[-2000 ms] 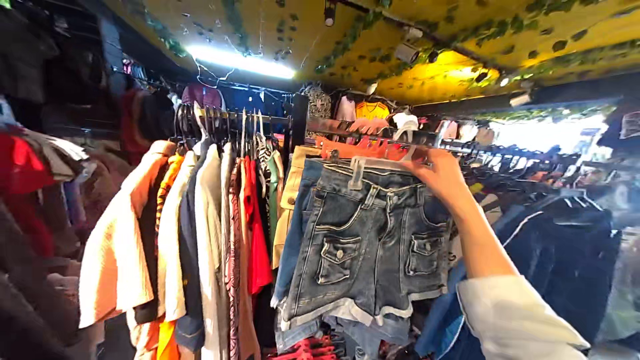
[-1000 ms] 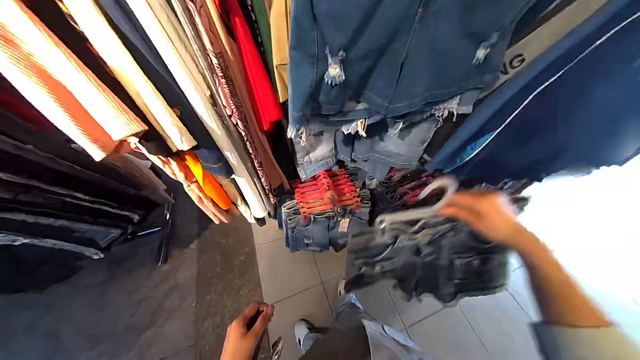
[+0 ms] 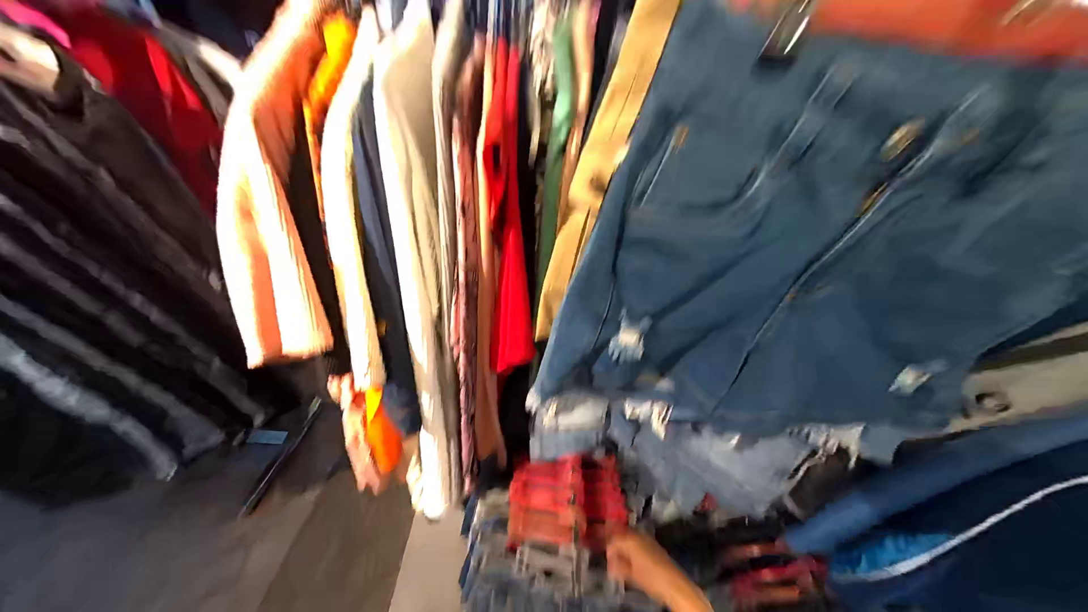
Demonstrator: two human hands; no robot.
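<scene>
My right hand (image 3: 650, 565) reaches in from the lower right, blurred, its fingers at the right edge of a pack of red clip hangers (image 3: 565, 501). Whether the fingers grip a hanger cannot be told. Grey-blue denim garments (image 3: 544, 586) lie under and around those hangers. Above hang blue denim shorts (image 3: 790, 221) with frayed hems, clipped to an orange-red hanger (image 3: 952, 30) by a metal clip (image 3: 789, 30). My left hand is out of view.
To the left hangs a row of clothes, with a peach knit (image 3: 272, 212), a red garment (image 3: 507, 255) and a tan one (image 3: 595, 195). Dark garments (image 3: 102, 280) fill the far left. A dark blue garment (image 3: 977, 527) is at lower right. Tiled floor (image 3: 340, 535) shows below.
One second ago my right hand held dark denim shorts on a white hanger; neither shorts nor hanger shows now. That hand is at the red hangers. My left hand has left the view, which has tilted up.
</scene>
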